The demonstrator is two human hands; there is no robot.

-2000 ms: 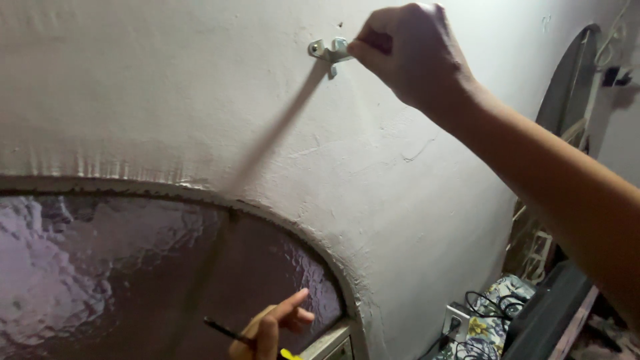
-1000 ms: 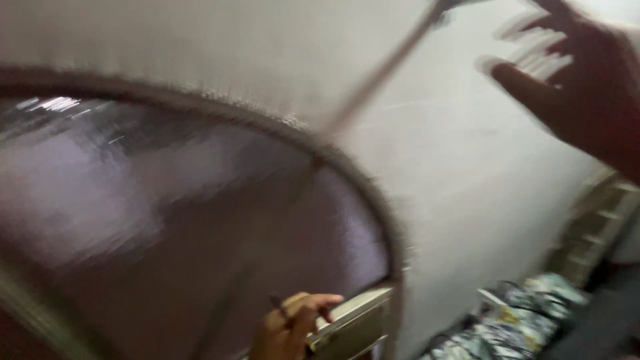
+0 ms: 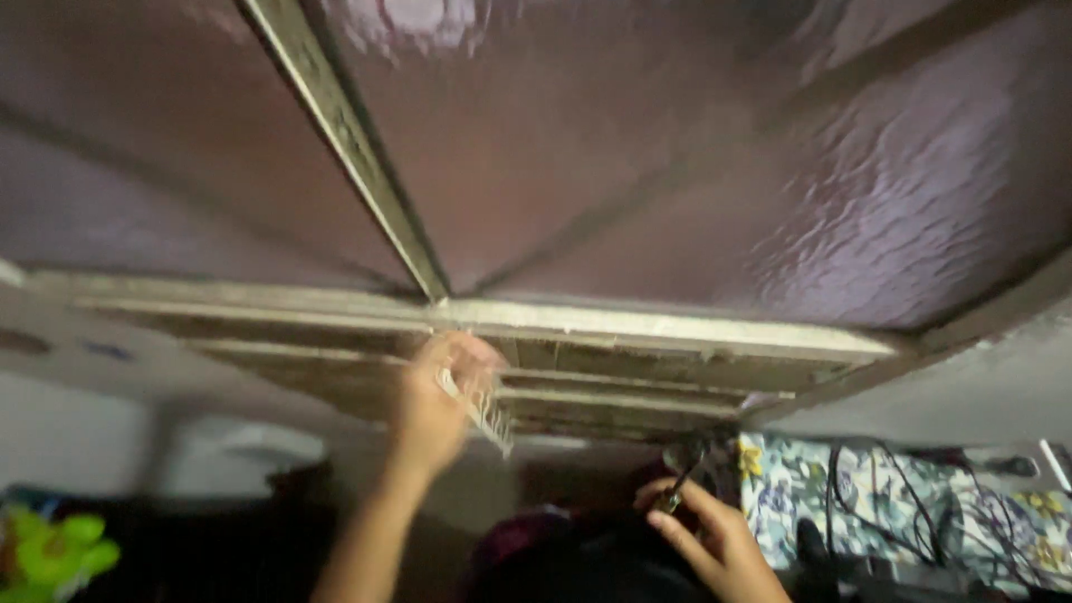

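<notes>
My left hand (image 3: 452, 385) is blurred, up at the ledge of a wood-framed window (image 3: 670, 322), just below the foot of its central bar (image 3: 356, 142). The blur hides whether it touches the ledge or holds anything. Lower right, my right hand (image 3: 712, 532) has its fingers around a slim hand tool (image 3: 682, 481) with a dark shaft and a yellowish part, perhaps a screwdriver. The shaft slants up to the right. Textured glass panes (image 3: 586, 184) fill the frame above both hands. The metal bracket on the wall is out of view.
Slatted panels (image 3: 636, 381) lie under the ledge. A floral cloth (image 3: 787, 494) with dark cables (image 3: 913, 502) across it is at the lower right. Something bright green (image 3: 71, 548) sits at the lower left, and a pale wall (image 3: 988, 394) rises at the right.
The view has swung down and left to the window ledge. My right hand has come away from the wall bracket. The slim tool, earlier in my left hand, appears in my right.
</notes>
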